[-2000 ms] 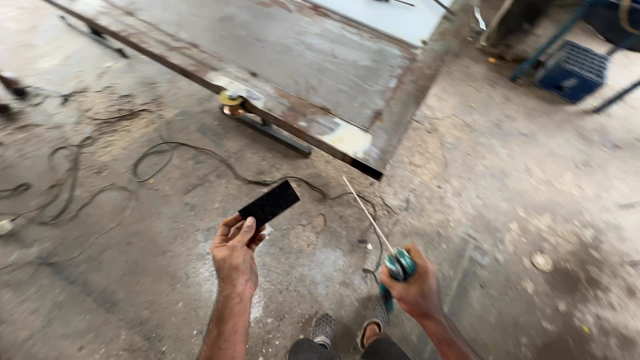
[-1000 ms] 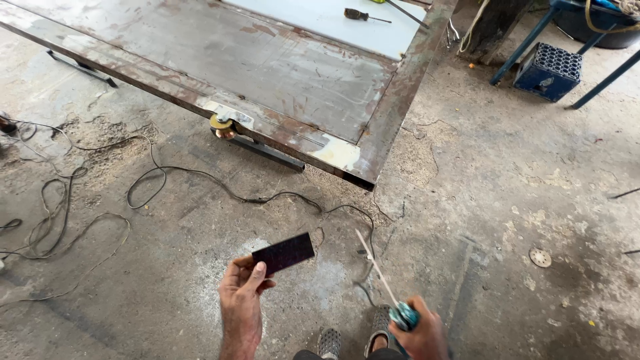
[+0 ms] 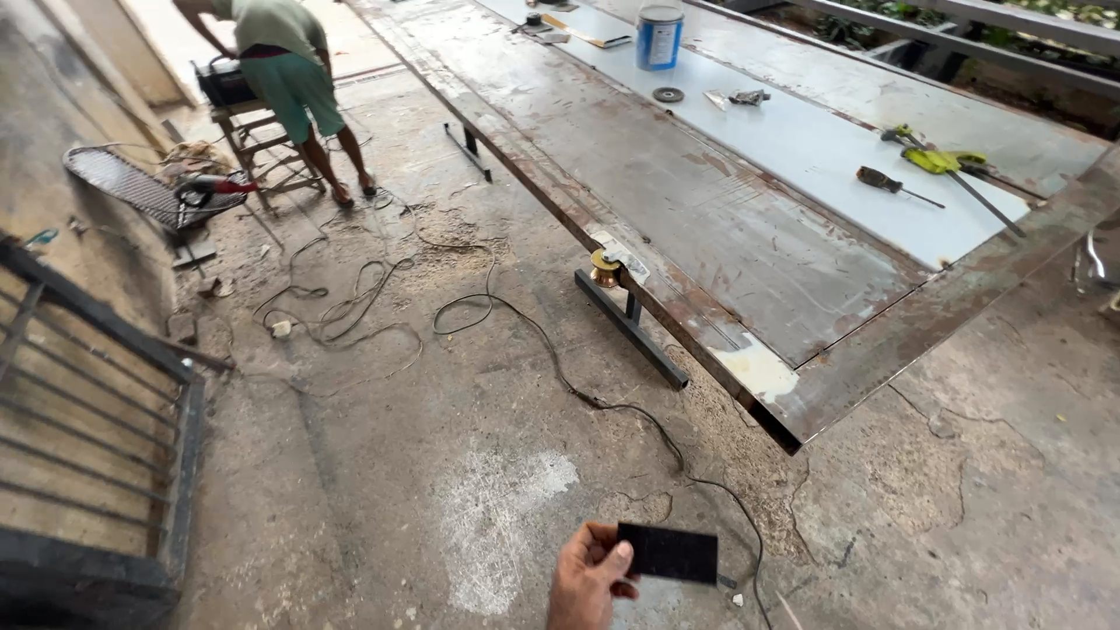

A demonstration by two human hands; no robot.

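Note:
My left hand (image 3: 591,577) holds a dark rectangular plate (image 3: 669,553) by its left end, thumb on top, above the concrete floor at the bottom of the view. My right hand is out of the frame. Only the tip of a thin pale rod (image 3: 788,610) shows at the bottom edge. Beyond the plate lies the corner of a large rusty steel gate or door frame (image 3: 875,367), raised on metal supports. A grooved metal wheel (image 3: 605,268) sits at its near edge.
Cables (image 3: 560,359) wind over the floor. On the panel are a blue can (image 3: 659,39), a screwdriver (image 3: 884,180), a yellow-green clamp (image 3: 945,162) and a disc (image 3: 668,94). Another person (image 3: 289,79) bends over a wooden stand at upper left. A barred metal frame (image 3: 96,420) stands at left.
The view has swung up and left, bringing the other person into sight. My right hand, seen before with a green-handled tool or holder and rod, has left the frame. My left hand still holds the plate.

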